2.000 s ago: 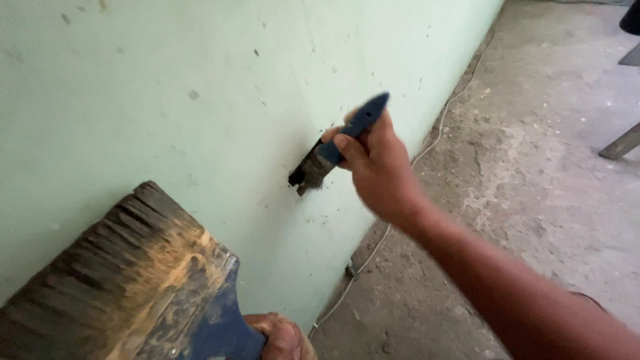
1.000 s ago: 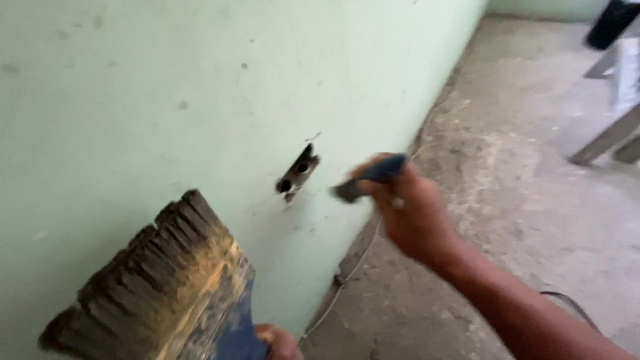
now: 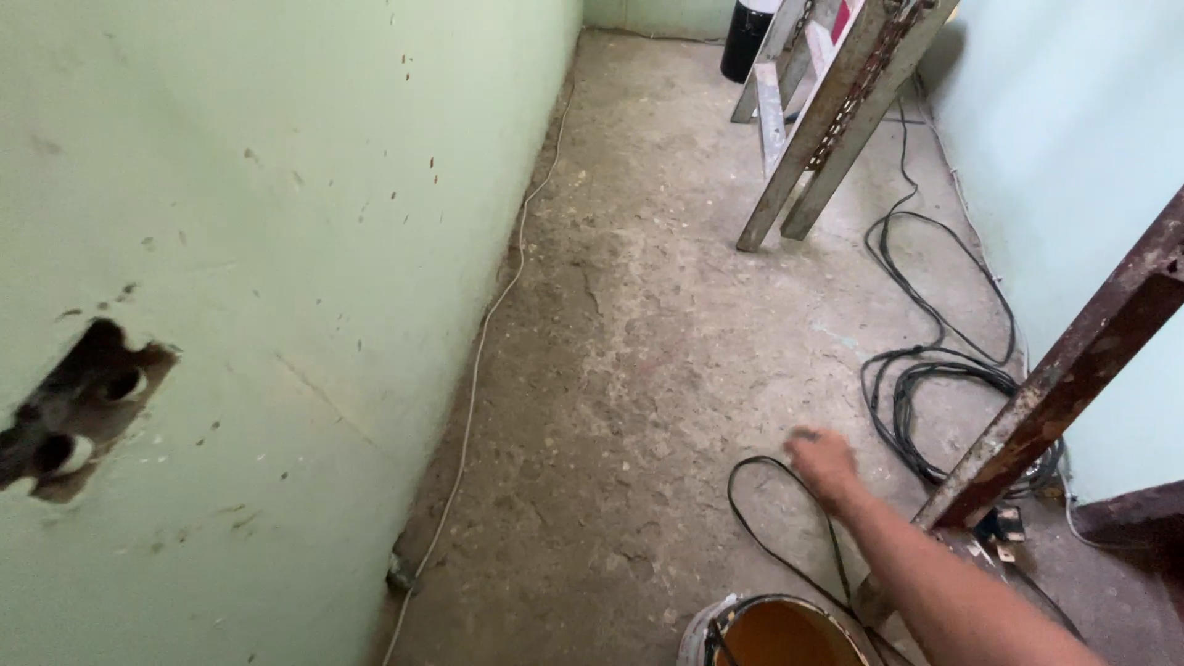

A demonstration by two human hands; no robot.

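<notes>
My right hand (image 3: 823, 462) is over the floor at lower right, fingers curled and slightly blurred. A small dark spot shows at its fingers; whether it still holds the small brush cannot be made out. Below it, at the bottom edge, stands a bucket (image 3: 708, 629) with orange-brown contents and a dark stick-like piece at its left rim. The pale green wall (image 3: 305, 231) fills the left side, with a rough rectangular recess (image 3: 88, 398) holding two round holes. My left hand and the wide brush are out of view.
A worn stepladder (image 3: 803, 148) stands ahead, with a black container (image 3: 743, 42) behind it. Coiled black cable (image 3: 906, 407) lies on the concrete floor at right. A paint-marked, rusty beam or leg (image 3: 1045, 407) slants across the right. A thin white cable (image 3: 476, 370) follows the left wall's base.
My right hand has moved away from the wall recess and is now over the floor. My left hand with the wide brush has left the view. The view has swung right, bringing in the bucket.
</notes>
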